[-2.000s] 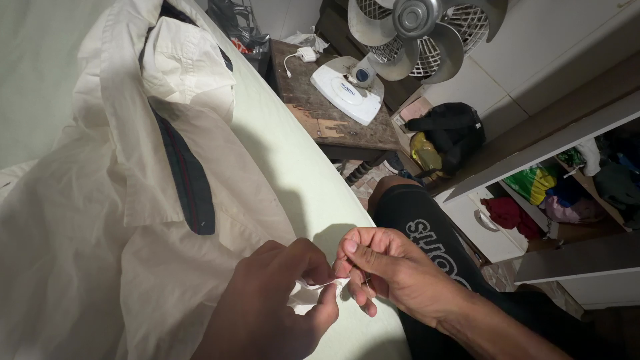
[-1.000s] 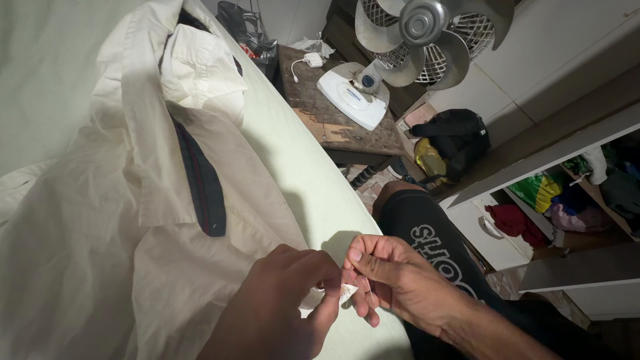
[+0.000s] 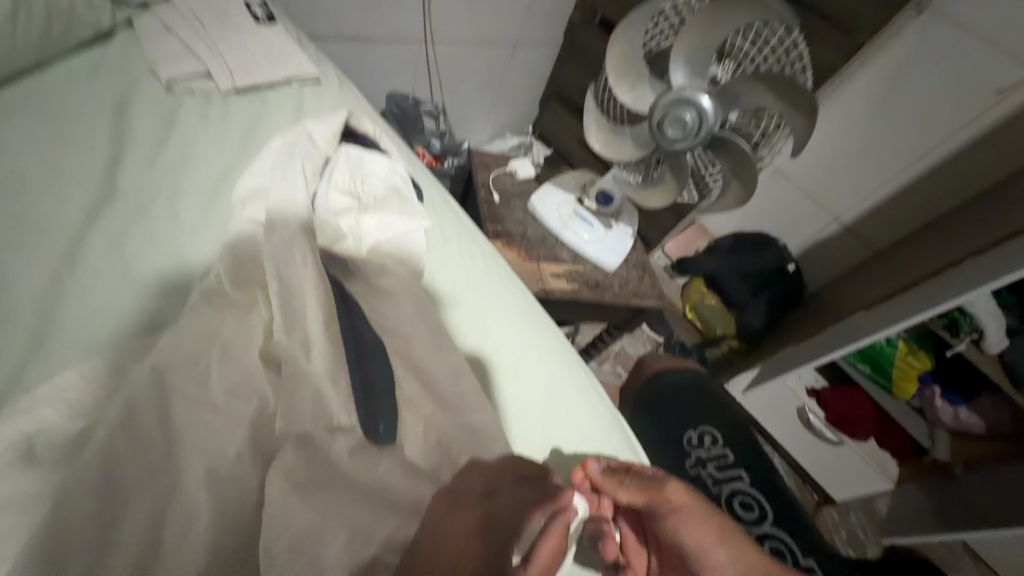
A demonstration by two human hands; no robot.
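At the bottom centre, my left hand [image 3: 492,520] pinches a small piece of white fabric [image 3: 578,512]. My right hand [image 3: 652,512] meets it from the right, thumb and fingertips brought together beside the fabric; whether something thin is between them is too blurred to tell. A cream-white shirt [image 3: 216,384] with a dark inner strip [image 3: 364,368] lies spread on the bed to the left of my hands. Its lower part runs toward my left hand, but the join with the pinched fabric is hidden.
The bed [image 3: 512,360] has a pale green sheet, with folded cloth [image 3: 232,48] at its far end. Beyond its edge are a wooden table [image 3: 552,272], a fan [image 3: 688,112], a black bag [image 3: 752,280] and a shelf with clothes [image 3: 888,392]. My leg in black shorts [image 3: 696,432] is at right.
The view has shifted, now showing the folded cloth at the top left. My hands remain close together around the white fabric.
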